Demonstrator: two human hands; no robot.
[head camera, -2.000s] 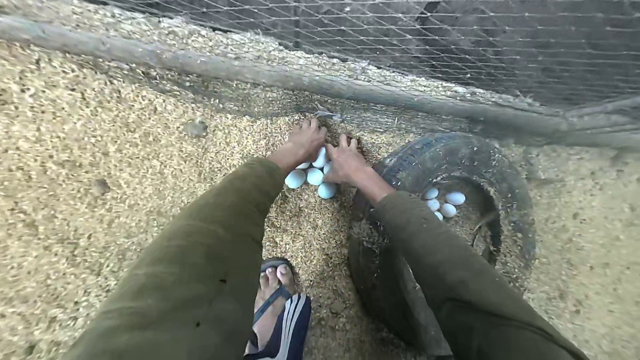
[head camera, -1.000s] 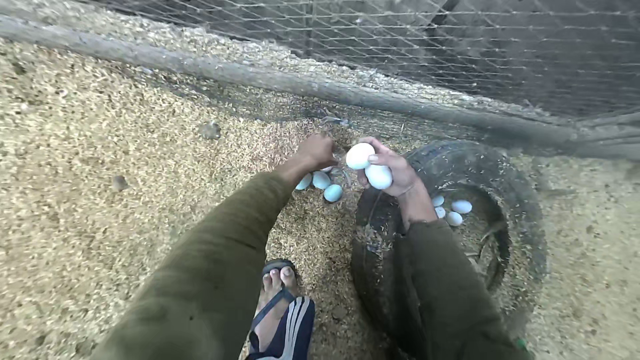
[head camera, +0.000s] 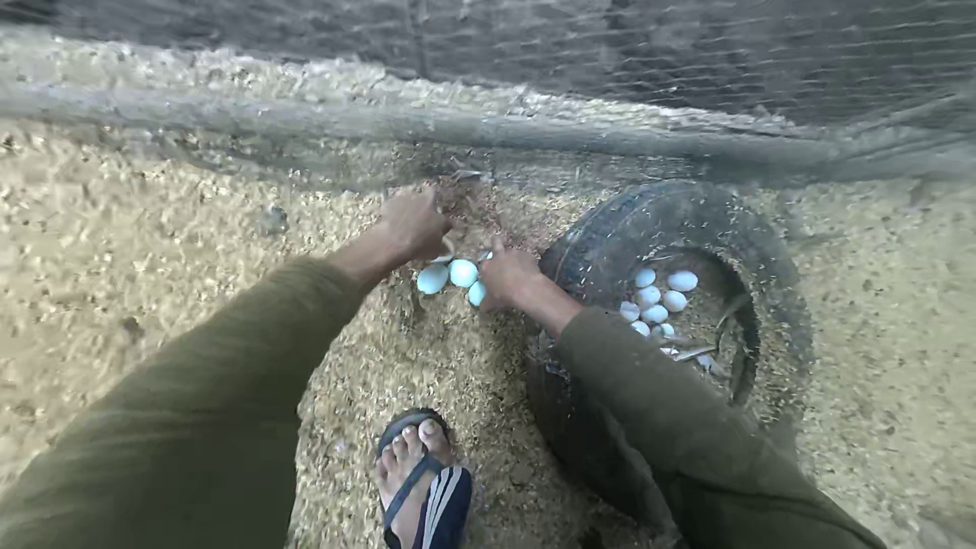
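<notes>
Several pale blue-white eggs (head camera: 463,273) lie on the husk-covered ground between my hands. My left hand (head camera: 415,225) is just above and left of them, its fingers bent down and partly hidden, so its grip is unclear. Low at the right side of the same eggs is my right hand (head camera: 507,273), with its fingertips near or on an egg; whether it holds one cannot be seen. More pale eggs (head camera: 654,314) rest inside the hollow of an old rubber tire (head camera: 679,210), right of my right hand and partly behind my sleeve.
A long pole (head camera: 343,122) runs along the foot of wire netting (head camera: 686,61) beyond my hands. My foot in a strapped sandal (head camera: 412,480) stands on the husks below the eggs. A small grey stone or clod (head camera: 272,220) lies to the left.
The two eggs seen in my right hand one second ago are no longer in view there. That hand has come back left and down to the ground eggs. More eggs show in the tire.
</notes>
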